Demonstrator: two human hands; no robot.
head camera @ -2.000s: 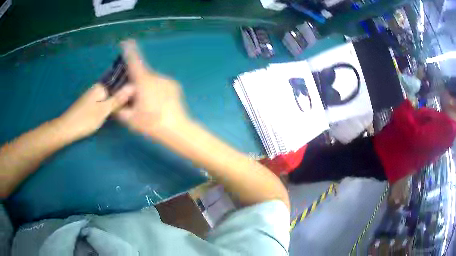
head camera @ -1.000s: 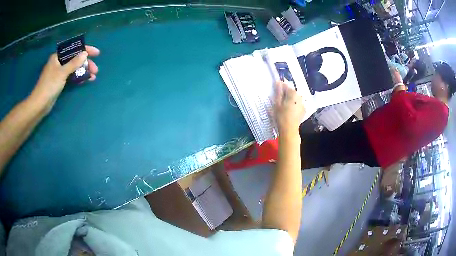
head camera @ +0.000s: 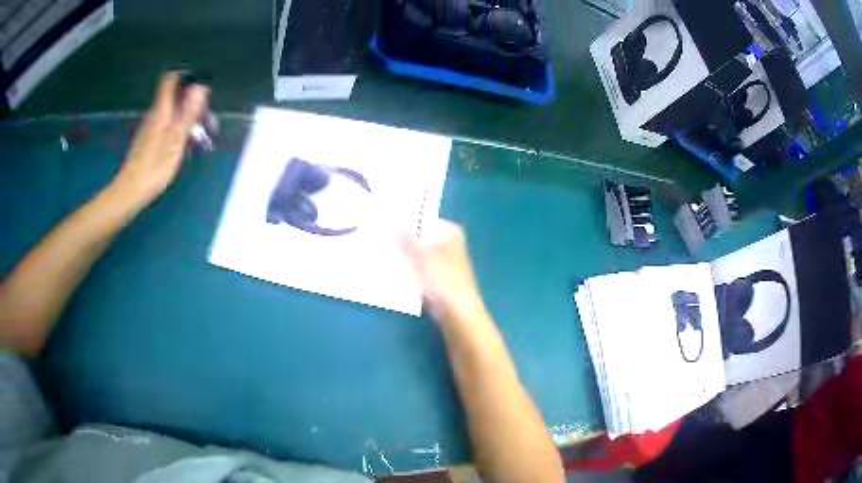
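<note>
A flat white sheet or booklet with a headphone picture lies over the green bench in front of me, slightly tilted. My right hand is blurred and holds its right edge. My left hand is raised left of the sheet, with a small black-and-white card in its fingers, partly hidden and blurred. A fanned pile of white booklets lies at the right, and small black insert cards lie in two piles beyond it.
Beyond the bench, a blue tray holds dark headphones. A retail box stands left of it, and another headphone box right of it. A white-and-black box lies beside the booklets. A person's red sleeve shows at right.
My right hand has moved left from the booklet pile, and the white sheet is now in front of me. My left hand still holds the card. The view has shifted, showing more trays and boxes.
</note>
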